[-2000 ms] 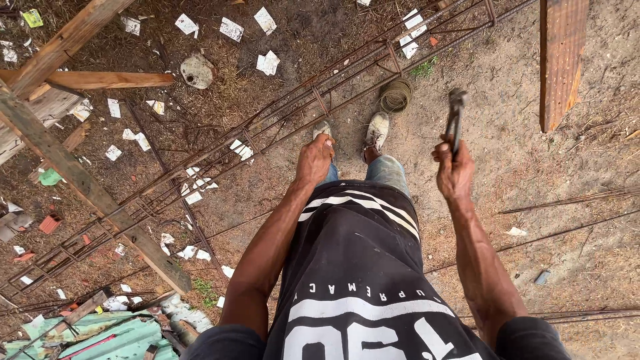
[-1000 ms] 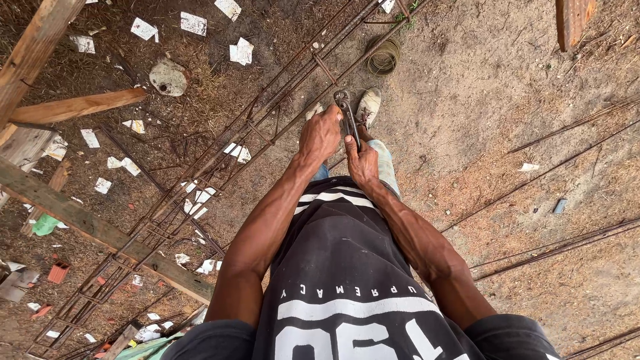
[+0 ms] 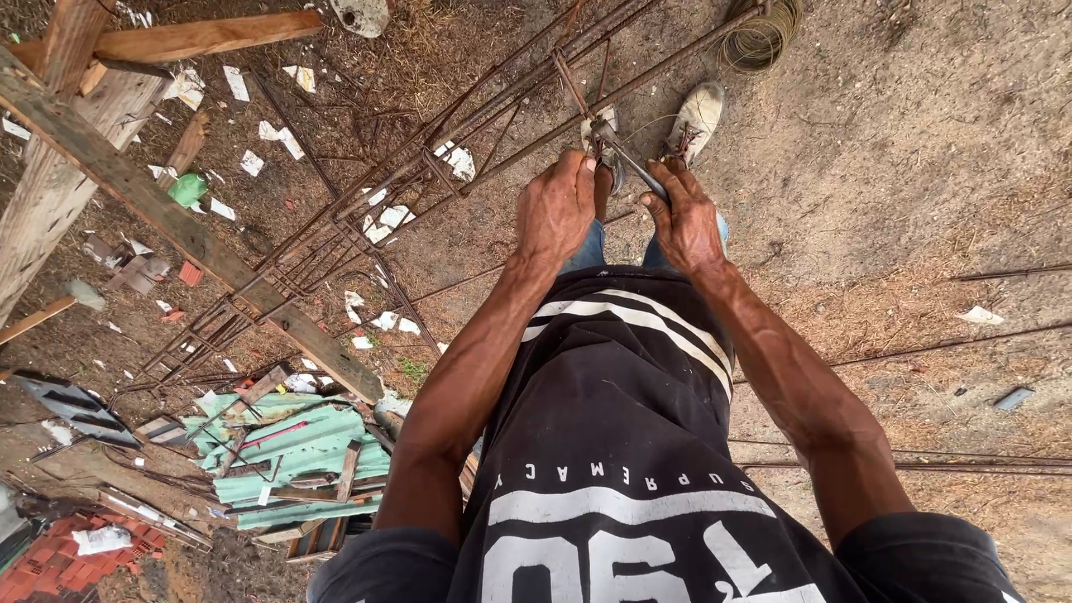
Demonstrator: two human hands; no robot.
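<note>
My right hand (image 3: 688,219) is closed around the handles of metal pincers (image 3: 634,161), whose head lies at a bar of a rusty rebar cage (image 3: 494,126). Beside the pincers' head, my left hand (image 3: 559,201) has its thumb and fingers pinched together near the same bar; whether it holds wire is too small to tell. A thin wire (image 3: 662,121) curves from near the pincers' head toward my shoe. At the top, a coil of tie wire (image 3: 758,38) lies on the ground by the cage.
A wooden plank (image 3: 188,230) crosses the cage at the left, with thick timbers (image 3: 63,167) beside it. Green corrugated sheets (image 3: 293,456) and wood scraps lie lower left. Long rebars (image 3: 946,343) lie on the ground at the right. White shards are scattered about.
My right hand, apart from the left two seconds ago, has come in beside it with the pincers. The pincers' head now lies at the cage bar. The view has shifted.
</note>
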